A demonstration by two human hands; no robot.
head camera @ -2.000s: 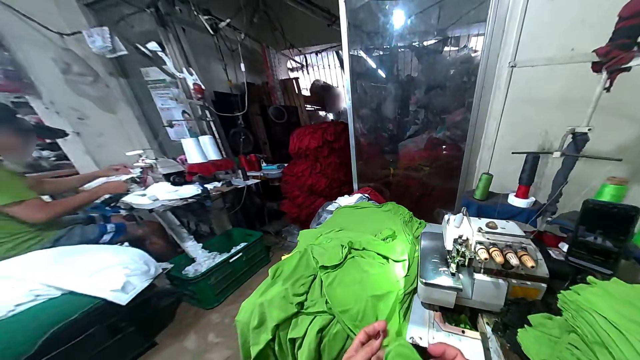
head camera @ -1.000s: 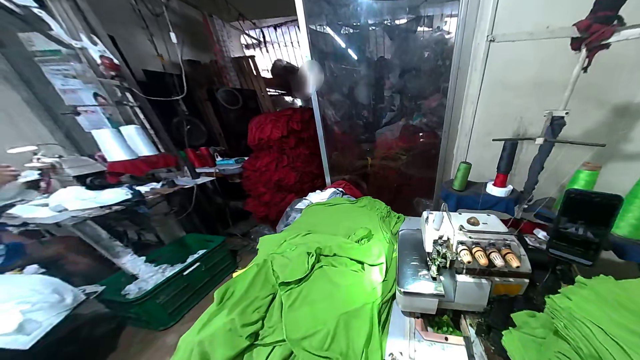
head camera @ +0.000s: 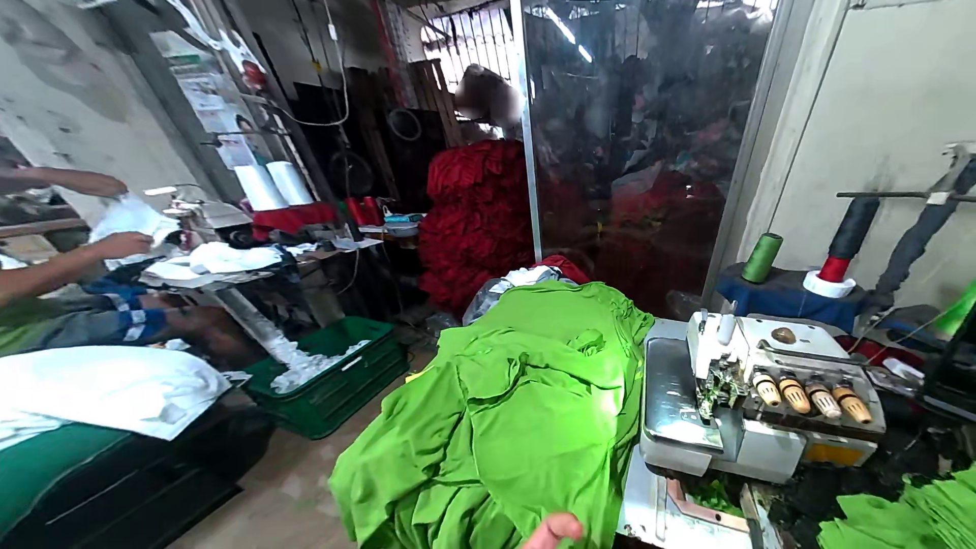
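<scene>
Bright green fabric pieces (head camera: 549,427) lie in a large heap at the centre. At the bottom edge a fingertip, seemingly of my left hand (head camera: 557,530), shows over the near part of the heap; the rest of that hand is out of frame. Whether it touches the cloth is unclear. My right hand is out of view. Right of the heap stands a white overlock sewing machine (head camera: 762,450) with several tension dials (head camera: 793,393). Green scraps (head camera: 713,496) lie below its front. More green fabric (head camera: 907,515) is stacked at the lower right.
At left, a person's hands (head camera: 126,245) hold white cloth at another sewing machine (head camera: 213,213). A green plastic crate (head camera: 328,404) with white scraps stands on the floor. Behind are a red fabric pile (head camera: 476,221) and a clear panel (head camera: 633,152). Thread spools (head camera: 762,258) stand behind the overlock machine.
Two seconds ago both my hands showed at the bottom edge; one second ago neither did. One fingertip shows now. The person at left has lifted white cloth off the machine table.
</scene>
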